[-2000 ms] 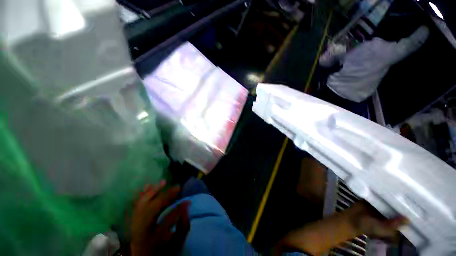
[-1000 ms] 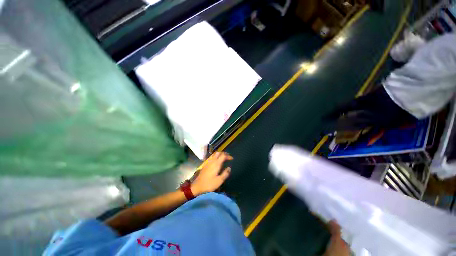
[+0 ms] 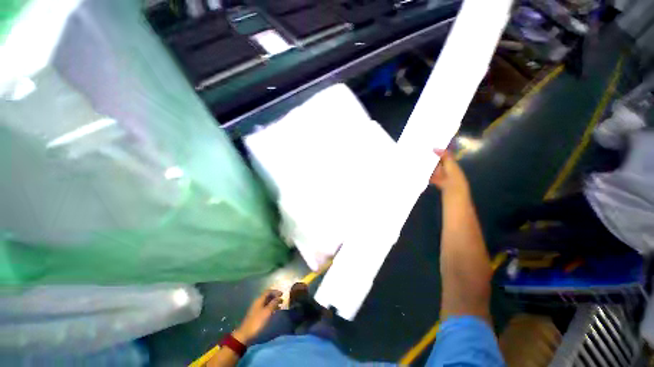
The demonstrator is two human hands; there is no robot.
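A long white foam packing strip crosses the middle of the head view, slanting from the top right down to the lower centre. My right hand grips its right edge about halfway along; the fingers are partly hidden by the foam. My left hand, with a red wristband, is low and left of the strip's lower end, empty and apart from it, fingers slightly spread. A white stack of bags or foam sheets lies behind the strip, partly covered by it.
A large green plastic bag with white foam fills the left; a milky bag lies below it. The dark conveyor line runs behind. At right are a person's pale sleeve, a blue printed carton and metal rollers.
The foam strip has swung from the lower right to the centre, now steeply slanted, with my right hand still on it. My left hand has moved down and left in view.
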